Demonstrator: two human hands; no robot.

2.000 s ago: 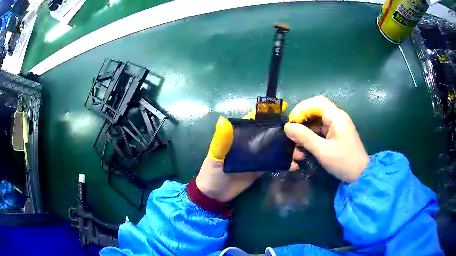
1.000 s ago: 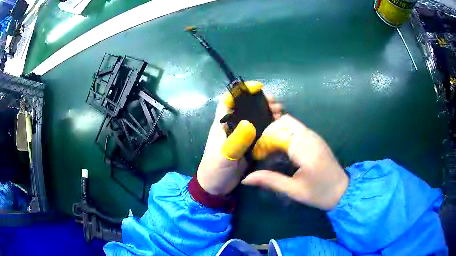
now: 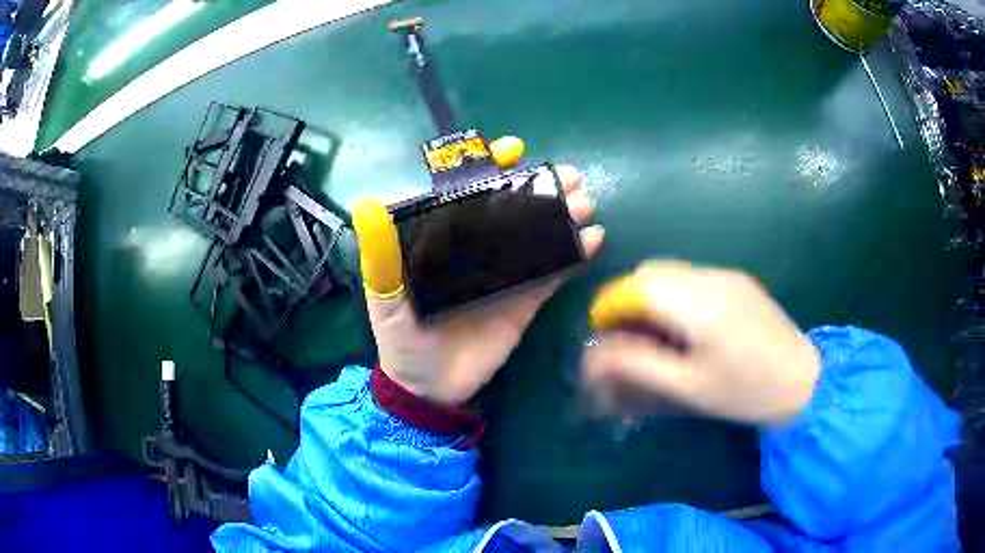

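Observation:
A glossy black LCD display module point(image 3: 491, 243) lies face up and slightly tilted in my left hand point(image 3: 448, 346). The orange-capped thumb is at its left edge and fingertips show past its right edge. The flex cable point(image 3: 434, 95) runs up from the module's top edge, with a gold-coloured section point(image 3: 457, 151) near the screen and a small connector at its end. My right hand point(image 3: 702, 346) is blurred, to the right of the module and apart from it. Its fingers are curled, with an orange cot on one; whether it holds anything cannot be told.
A tangled pile of black bezel frames point(image 3: 254, 216) lies at left. A black air blow gun point(image 3: 184, 464) is at lower left by a blue surface point(image 3: 76, 508). A yellow-green can point(image 3: 853, 22) and thin straw point(image 3: 882, 99) are at upper right. Shiny dark trays point(image 3: 950, 140) line the right edge.
The module, dark and turned among both hands a second ago, now shows its glossy face on my left palm, further left. My right hand has let go and moved right.

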